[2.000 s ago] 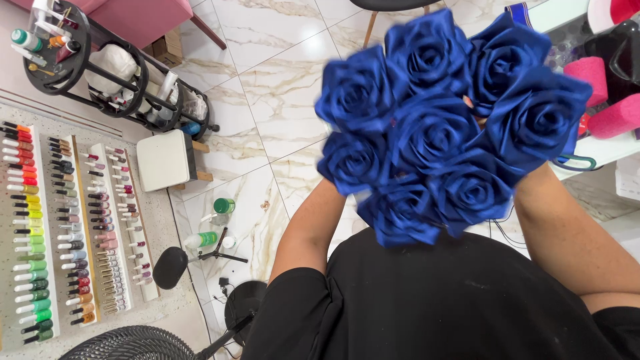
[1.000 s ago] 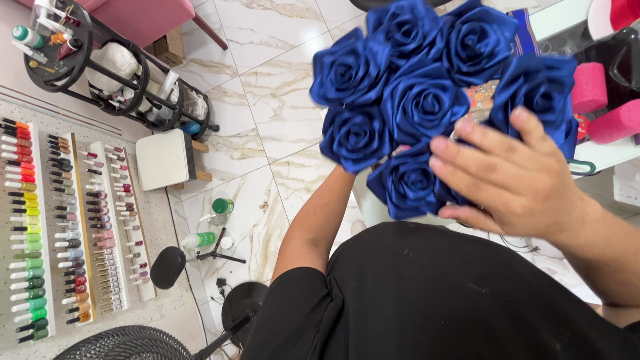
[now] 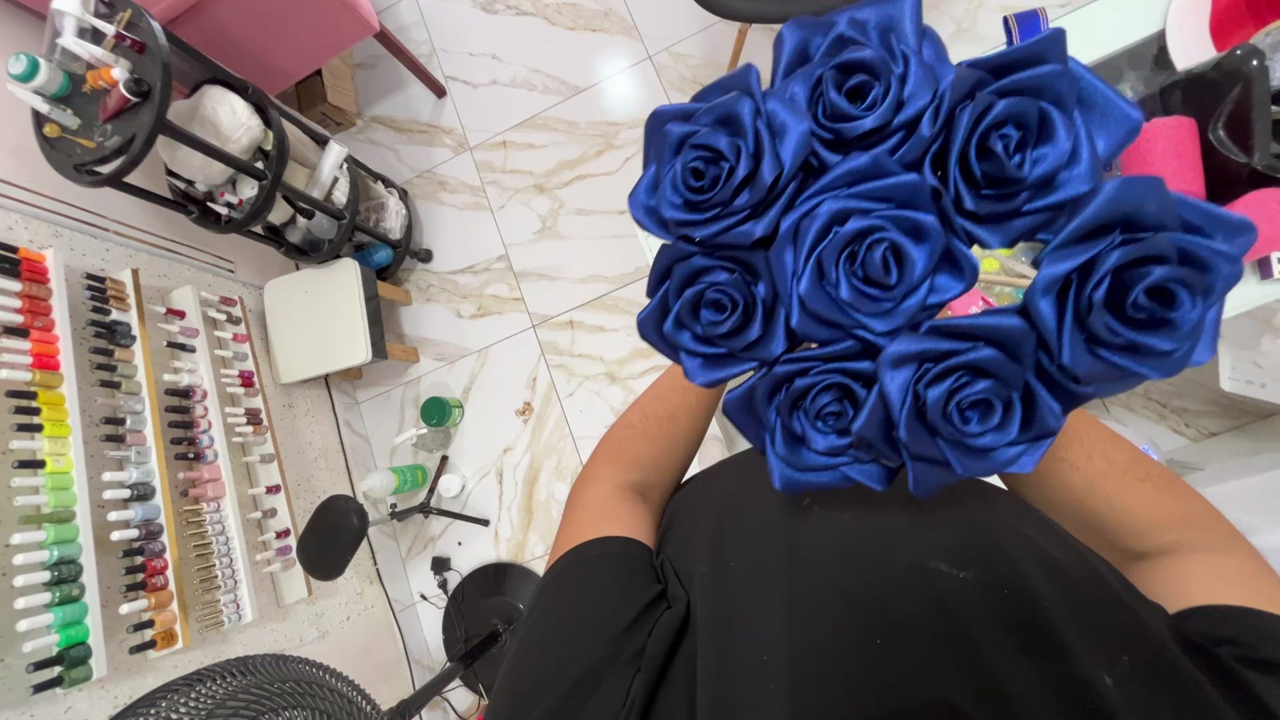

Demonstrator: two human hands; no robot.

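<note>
A bouquet of several blue satin ribbon roses fills the upper right of the head view, blooms facing the camera. Both my forearms run up beneath it, the left from the lower middle and the right from the lower right. My left hand and my right hand are hidden under the blooms, so their grip does not show. Between the middle rose and the rose at the right a gap lets a bit of stick and yellow-green and pink pieces show through. A loop of blue ribbon with gold edges pokes out above the top right rose.
Racks of nail polish bottles line the left side. Above them stands a black round-tiered cart, with a white-topped stool beside it. Bottles, a small tripod and a black fan are lower left. Pink rolls lie at the right.
A second ago my right hand lay spread over the lower right blooms; now it is out of sight beneath them. The roses it covered show again.
</note>
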